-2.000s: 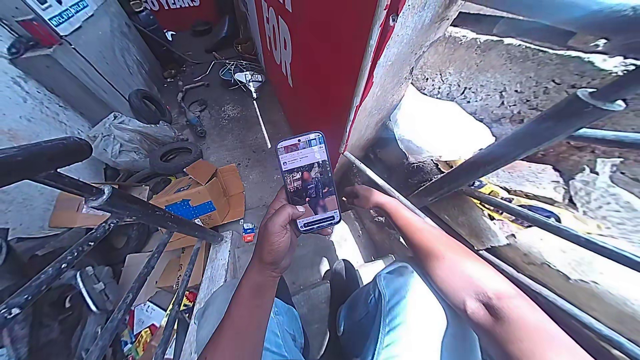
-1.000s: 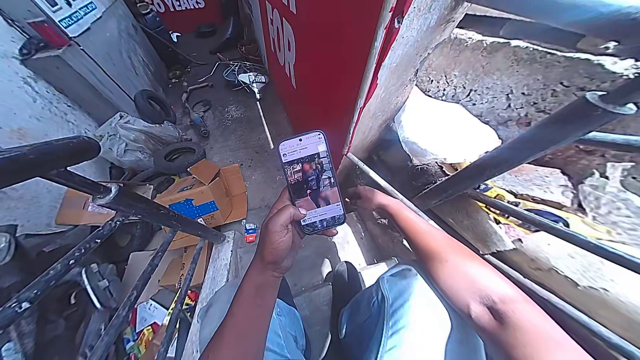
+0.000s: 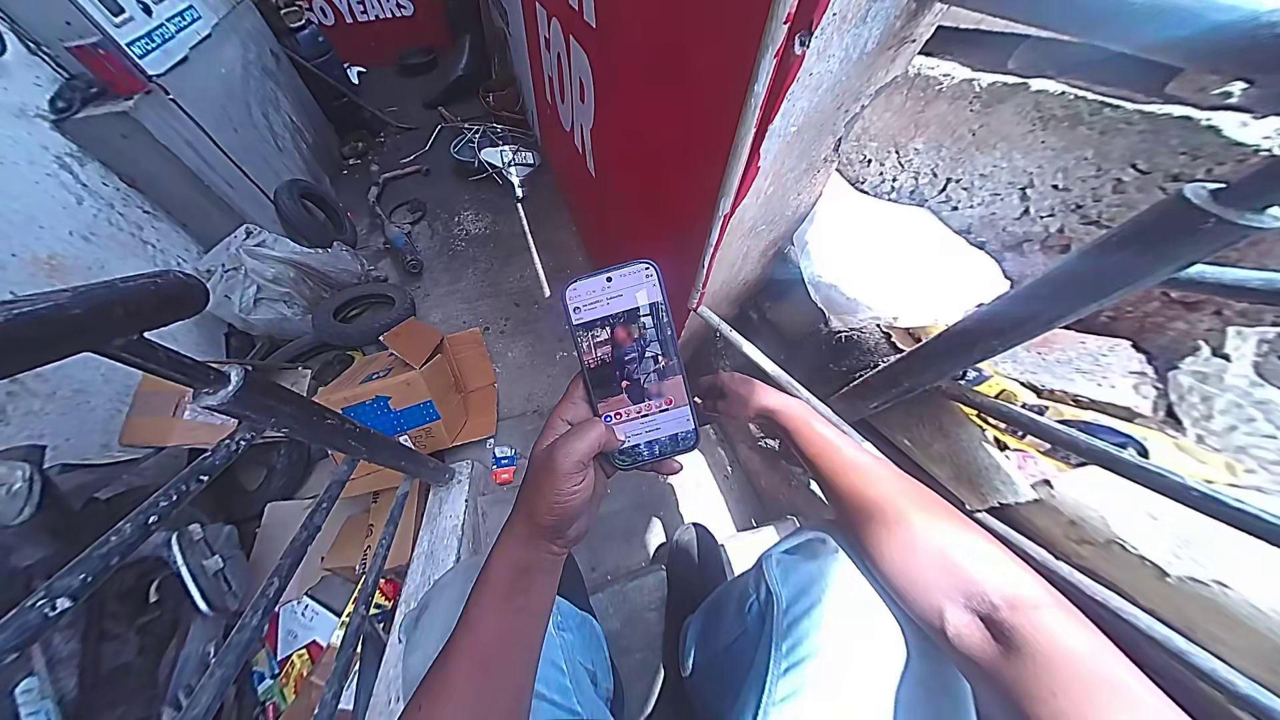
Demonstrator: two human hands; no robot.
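Observation:
My left hand (image 3: 580,460) holds a smartphone (image 3: 634,365) upright in front of my lap. Its thumb lies over the lower left part of the lit screen, where a picture of a person shows with a row of small round coloured icons below it. To the right of the phone, my right hand (image 3: 745,398) is lowered beside a thin pale pipe (image 3: 780,375); its fingers are partly hidden in shadow and behind the phone, so whether they hold anything is unclear. My knees in light blue jeans (image 3: 800,630) are under my forearms.
Dark metal railings (image 3: 310,420) stand at the left, with another rail (image 3: 1060,290) at the right. Beyond the left one lie an open cardboard box (image 3: 450,385), tyres (image 3: 362,314) and a plastic sack (image 3: 285,280). A red panel (image 3: 650,130) rises ahead. A white-headed pole (image 3: 530,235) lies on the floor.
A row of small coloured icons now shows on the phone's screen under the picture, which sits differently than before. Both hands have stayed in about the same place.

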